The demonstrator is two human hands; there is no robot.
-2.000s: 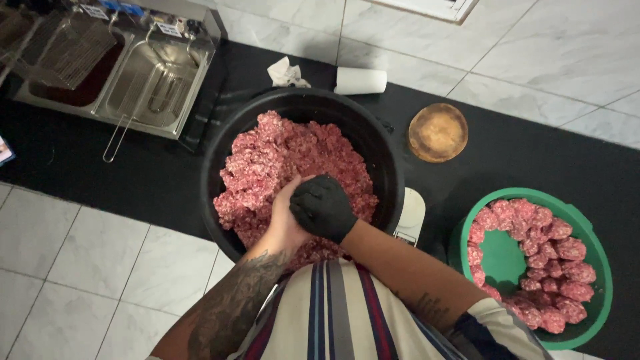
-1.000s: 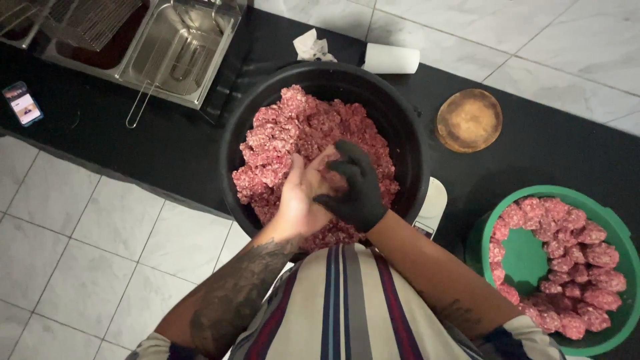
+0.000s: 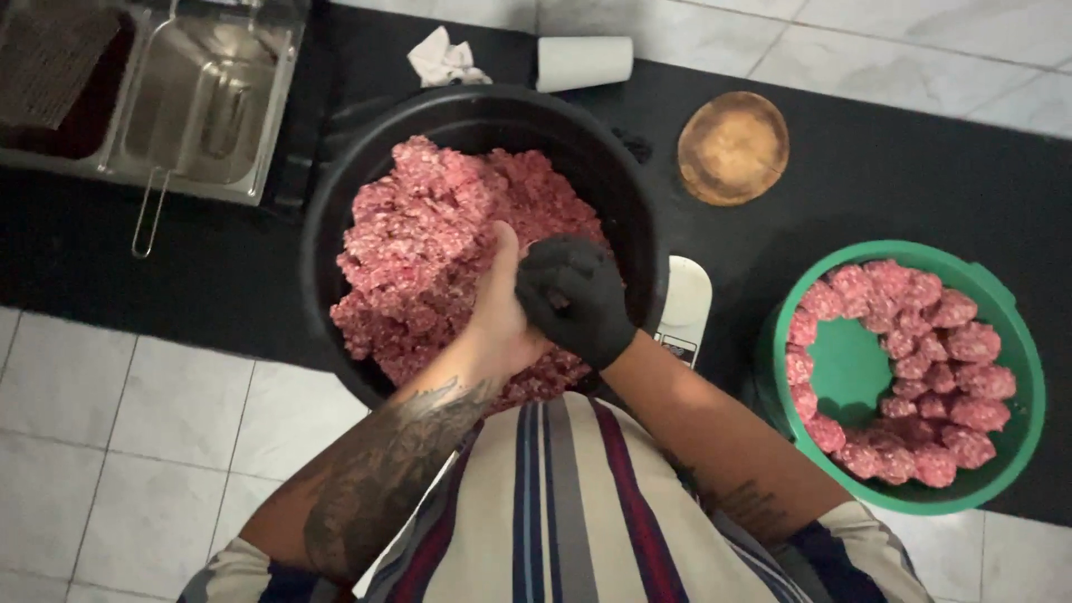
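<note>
A mass of ground meat (image 3: 427, 226) fills much of the large black tub (image 3: 645, 251). Over its near right part my two hands press together. My left hand (image 3: 507, 310) is bare, with its thumb up and its palm against my right hand. My right hand (image 3: 578, 301) wears a black glove and has curled fingers. Whatever lies between the palms is hidden. At the right, a green basin (image 3: 1034, 360) holds several balls of ground meat (image 3: 976, 343) around its wall, and part of its green bottom shows.
A white kitchen scale (image 3: 687, 293) sits partly behind the tub's right side. Beyond are a round wooden board (image 3: 734, 148), a white cylinder (image 3: 584, 63) lying on its side and crumpled paper (image 3: 444, 60). A steel fryer (image 3: 201, 100) with a wire basket handle (image 3: 149, 222) stands at the left.
My hands, looser with fingers apart one second ago, are now pressed more closely together, the gloved one curled. The view has shifted somewhat.
</note>
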